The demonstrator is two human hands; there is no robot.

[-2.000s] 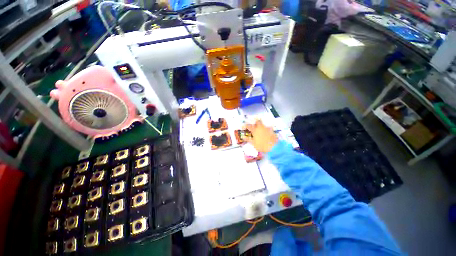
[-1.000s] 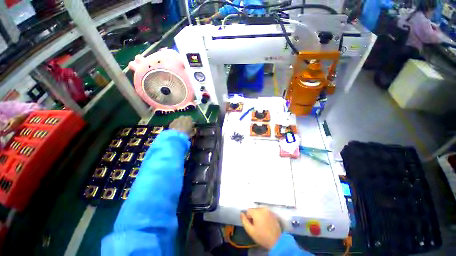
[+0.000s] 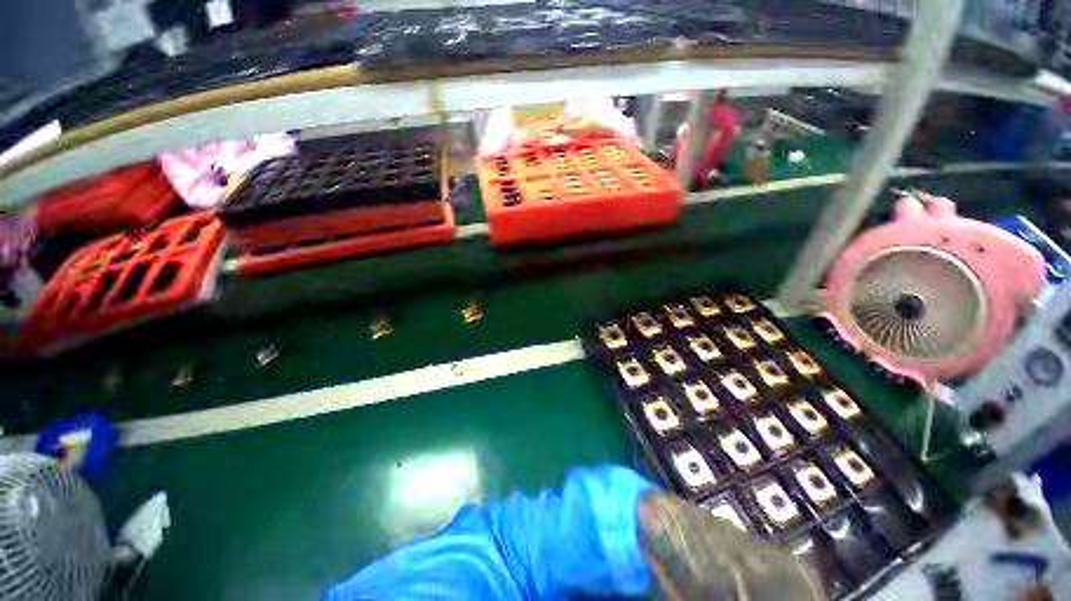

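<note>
The black blister tray [image 3: 898, 511] lies at an angle on the green bench, right of the middle. Square silver-gold modules [image 3: 740, 446] with round centres sit in most of its pockets; the pockets along its right edge look empty. My left hand [image 3: 728, 558], blurred and brownish, reaches from a blue sleeve over the tray's near left edge and covers some pockets. Its fingertips are cut off or hidden, so I cannot tell if it holds anything. My right hand is out of the picture.
Several small pieces [image 3: 379, 326] lie in a row on the bench [image 3: 294, 493] behind a pale strip. Red-orange trays [image 3: 576, 211] stand beyond. A pink animal-shaped fan [image 3: 910, 308] and part of the white machine [image 3: 1039, 364] are at right; a grey fan [image 3: 47, 528] is lower left.
The view has swung left, with the machine mostly out of the picture. My left hand has moved from the tray's far part to its near edge. My right hand has left the view.
</note>
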